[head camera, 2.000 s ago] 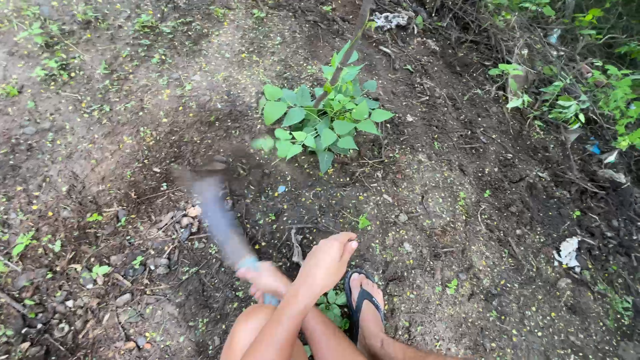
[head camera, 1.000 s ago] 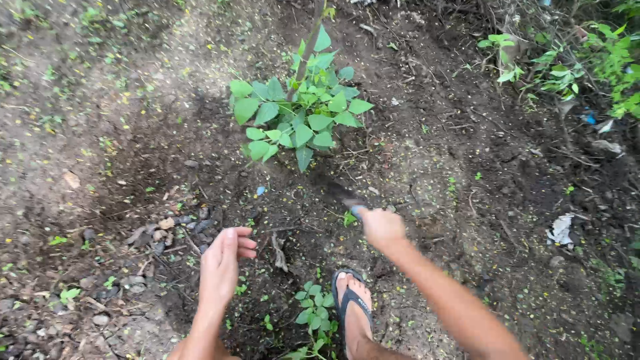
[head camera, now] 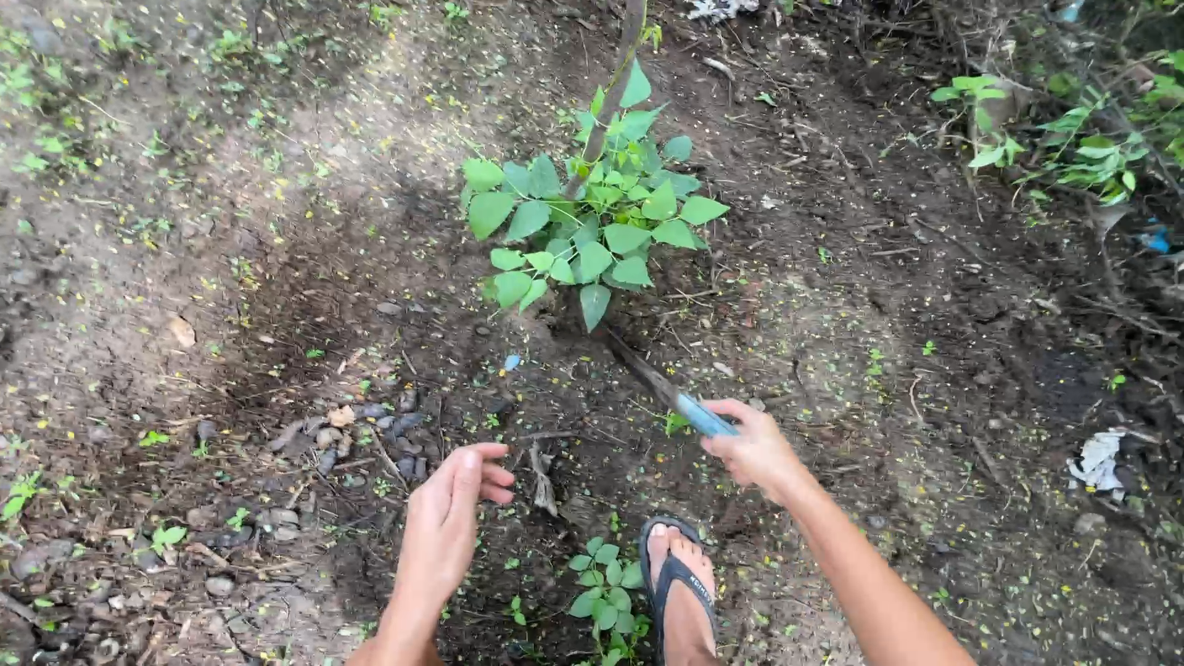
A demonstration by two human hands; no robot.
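Observation:
My right hand (head camera: 751, 446) is closed round the light-blue handle of a machete-like blade tool (head camera: 647, 376). Its dark, soil-covered blade points up and left, and the tip reaches the soil at the base of a leafy green plant (head camera: 592, 222), where leaves partly hide it. A thin woody stem (head camera: 610, 102) rises through these leaves. My left hand (head camera: 455, 504) hangs at the lower middle with bent fingers, holding nothing, left of a dry root piece (head camera: 543, 481). One foot in a black flip-flop (head camera: 678, 587) stands on the soil below the tool.
A small green seedling (head camera: 606, 587) grows just left of the flip-flop. Small stones (head camera: 398, 430) lie in a cluster at the left. Twigs and green shrubs (head camera: 1091, 139) edge the upper right, and a crumpled white scrap (head camera: 1099, 461) lies at the right.
The tool, blurred at the left two seconds ago, is now right of my left hand, its tip at the plant's base. My hands, crossed or overlapping then, are now apart.

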